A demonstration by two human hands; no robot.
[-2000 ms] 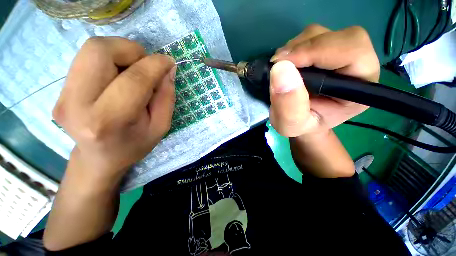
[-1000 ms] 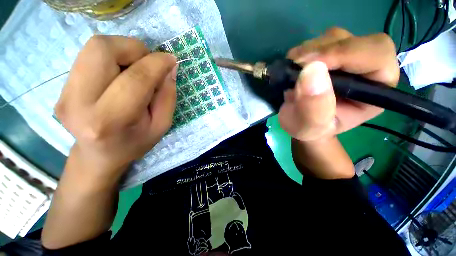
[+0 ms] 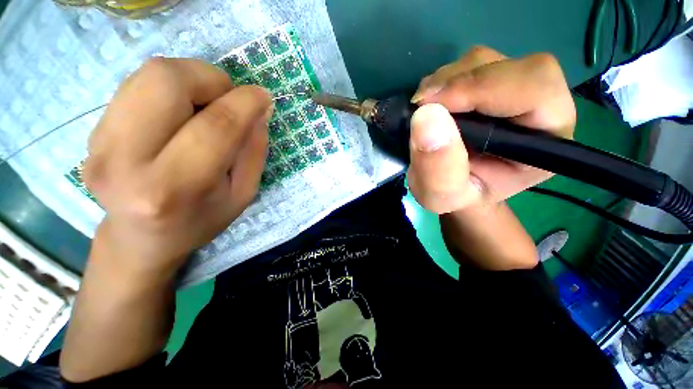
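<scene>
A green PCB panel (image 3: 292, 133) with a grid of small boards lies on whitish bubble wrap (image 3: 228, 243). My left hand (image 3: 178, 144) covers the panel's left part and pinches thin solder wire (image 3: 57, 129), which trails off to the left. A short wire end sticks out from the fingertips over the panel. My right hand (image 3: 486, 129) holds the black soldering iron (image 3: 562, 148) like a pen. Its brownish tip (image 3: 334, 102) is at the panel's right part, close to the wire end. Whether tip and wire touch, I cannot tell.
A round yellow-amber dish (image 3: 121, 6) is cut off at the top edge. Cream trays with holes (image 3: 30, 304) are at the lower left. Dark-handled pliers (image 3: 612, 30), black cables and white paper (image 3: 646, 87) are at the upper right. A fan (image 3: 652, 351) is at the lower right.
Since one second ago, my right hand and the iron have moved left, bringing the tip back over the panel's edge. The panel and the dish appear slightly higher in view. My left hand still pinches the wire.
</scene>
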